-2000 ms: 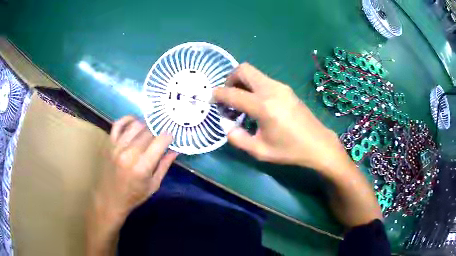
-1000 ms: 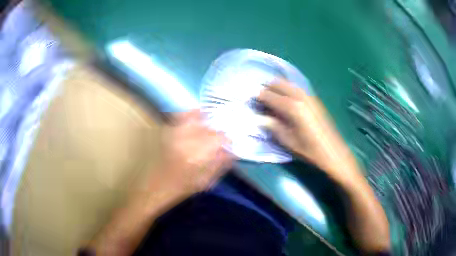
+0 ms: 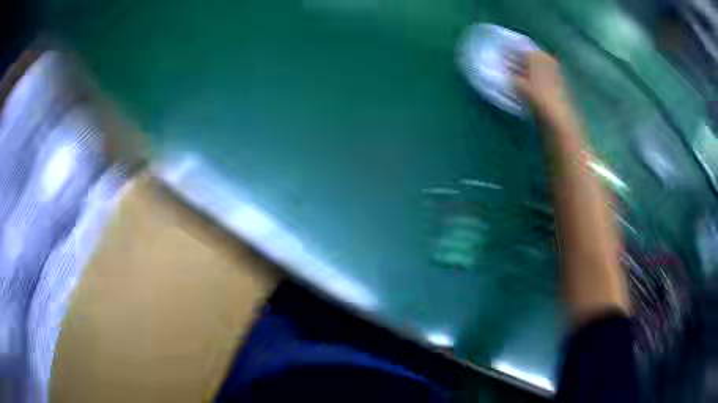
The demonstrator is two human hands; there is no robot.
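The white round lamp housing (image 3: 490, 68) is at the upper right over the green table, strongly blurred. My right hand (image 3: 535, 77) is on its right side with the arm stretched far forward; the fingers appear to grip the housing. Whether the housing touches the table cannot be told. My left hand is not in view. A blurred green piece (image 3: 459, 240), perhaps ring boards with wires, lies on the table left of my right forearm.
The open carton's brown flap (image 3: 157, 299) lies along the table's near edge. Stacked white housings (image 3: 59, 165) stand at the far left. The blurred pile of wired boards (image 3: 657, 295) is right of my forearm. The green table (image 3: 315, 102) spans the middle.
The housing and my right hand have moved from the middle to the upper right. My left hand has left the housing and the picture. A blurred green piece now shows on the table.
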